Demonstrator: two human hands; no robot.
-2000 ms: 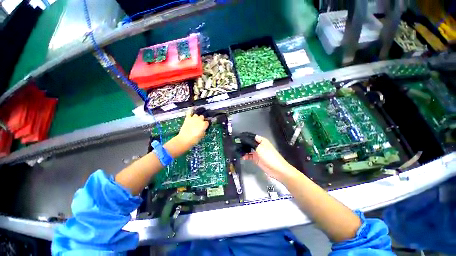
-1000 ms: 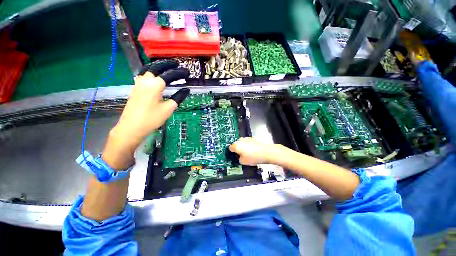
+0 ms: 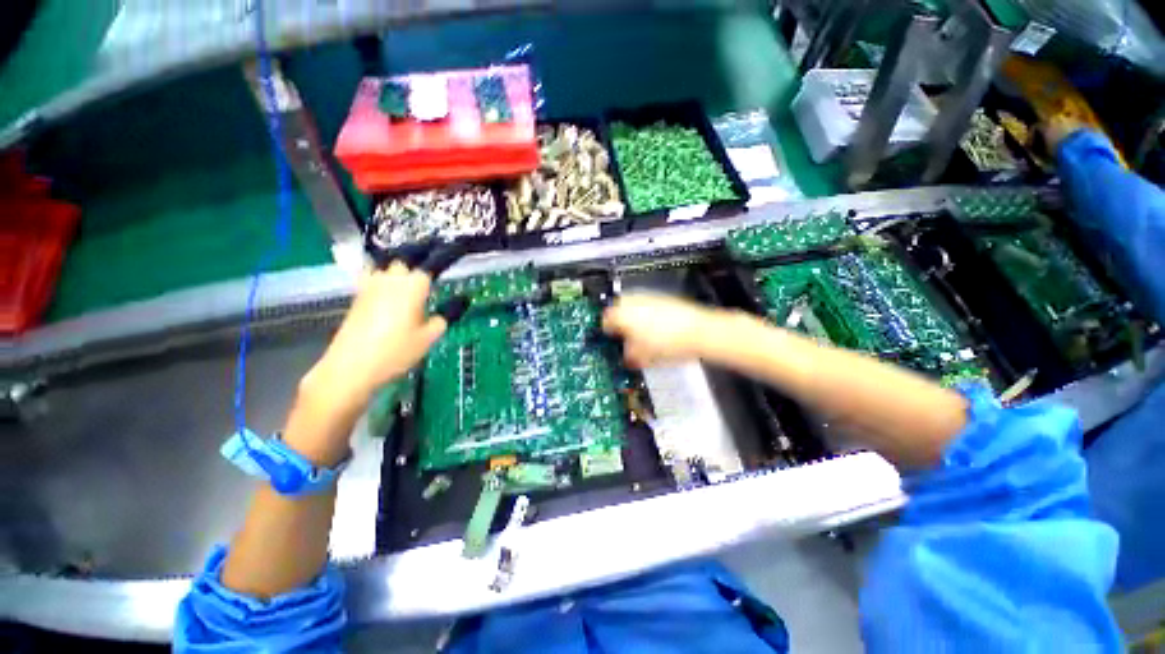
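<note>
A green main circuit board [image 3: 511, 383] lies in a black pallet [image 3: 562, 505] in front of me. My left hand [image 3: 383, 313], with black finger cots and a blue wrist strap [image 3: 284, 463], is over the board's far left corner, fingertips at the near edge of the bin of small metallic components [image 3: 434, 217]. My right hand [image 3: 645, 330] is at the pallet's far right side, blurred, fingers bent. Whether either hand holds a part cannot be told. The bins of beige block components [image 3: 565, 182] and green terminal blocks [image 3: 667, 166] stand behind the board.
A red foam tray stack [image 3: 441, 134] with small boards sits behind the metallic bin. More pallets with circuit boards [image 3: 869, 300] lie to the right. Another person's arm [image 3: 1105, 185] reaches in at the far right. A white box [image 3: 862, 113] is at the back right. A blue cord [image 3: 275, 217] hangs at left.
Since a second ago my right hand has moved away from me, from the board's right edge to the pallet's far right side. My left hand has moved slightly lower in view, staying near the metallic bin.
</note>
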